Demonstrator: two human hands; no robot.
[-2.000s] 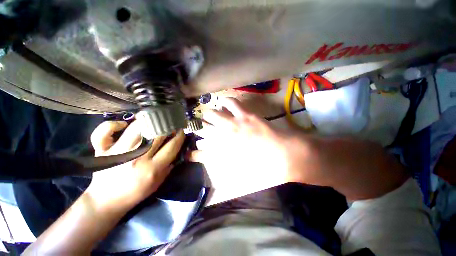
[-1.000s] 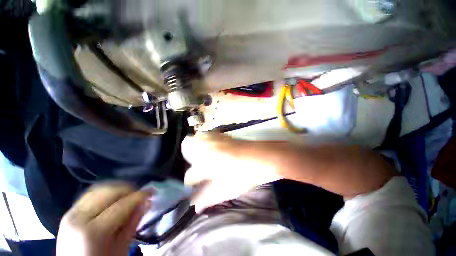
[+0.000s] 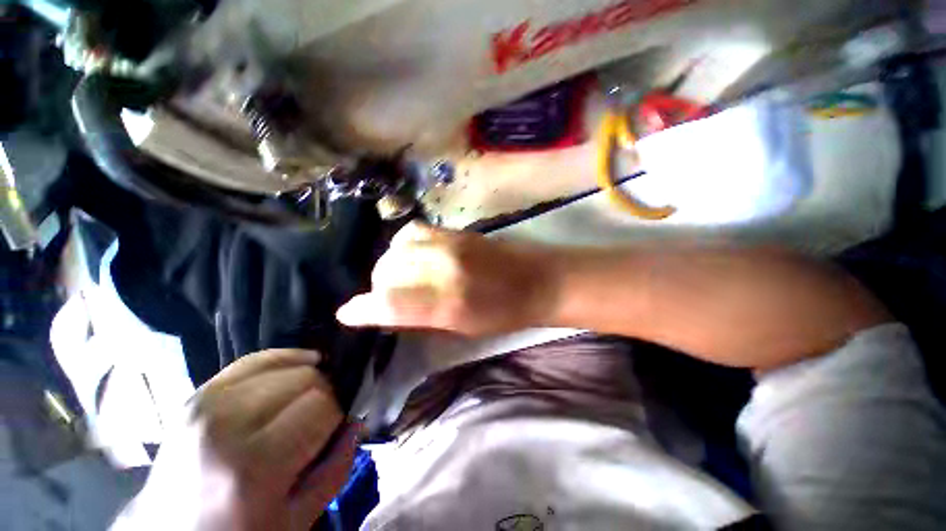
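Note:
The dark garment piece lies left of the needle area and hangs down toward my lap. My right hand is closed at its edge, just below the presser foot area, with cloth at the fingertips. My left hand is lower left, blurred, with curled fingers at the lower part of the dark cloth. Its fingertips are partly hidden. The grey sewing machine head with red lettering spans the top.
Right of the needle are a red-rimmed tray, scissors with a yellow loop and a red loop, and a white fabric piece partly over them. Green-yellow snips lie farther right. A blue object shows below my left hand.
Both hands have moved from the needle area down toward my lap. The light-blue cloth seen near my left hand earlier is no longer clearly visible. The camera view has shifted.

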